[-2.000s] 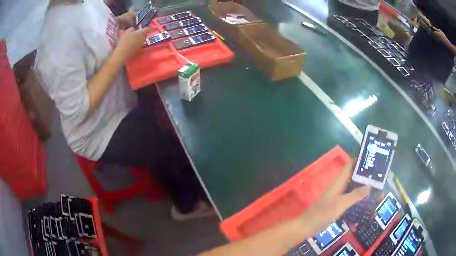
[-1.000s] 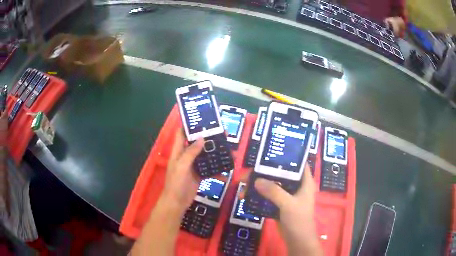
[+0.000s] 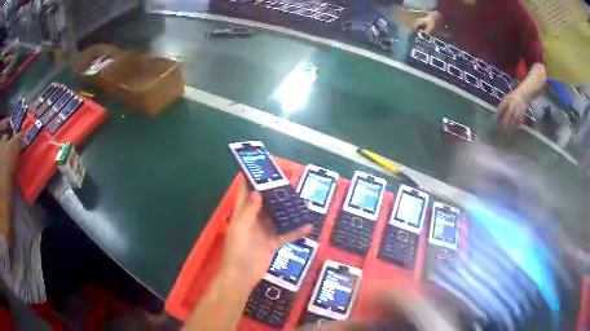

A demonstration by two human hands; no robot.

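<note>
My left hand (image 3: 249, 236) holds a keypad handset (image 3: 268, 184) with a lit blue menu, tilted above the left part of the red-orange tray (image 3: 202, 268). In the tray's far row stand several lit handsets, one of them (image 3: 359, 207) near the middle. Two more lit handsets lie in the near row, the left one (image 3: 284, 271) just beside my left wrist. My right hand (image 3: 407, 307) is a blur at the lower right. A large blurred dark and bright-blue striped shape (image 3: 504, 258) is beside it; I cannot tell what it is.
A yellow stick with a dark end (image 3: 382, 160) lies on the pale strip. A device (image 3: 458, 129) lies beyond it. Brown boxes (image 3: 152, 84) and a drink carton (image 3: 70, 165) are at left, near a neighbour's tray (image 3: 39, 165). Another person's hand (image 3: 513, 110) is at far right.
The handset held clearly in my right hand before is no longer distinct; that hand is now low and blurred. My left hand still holds its handset, now tilted more. The dark smartphone has dropped from sight.
</note>
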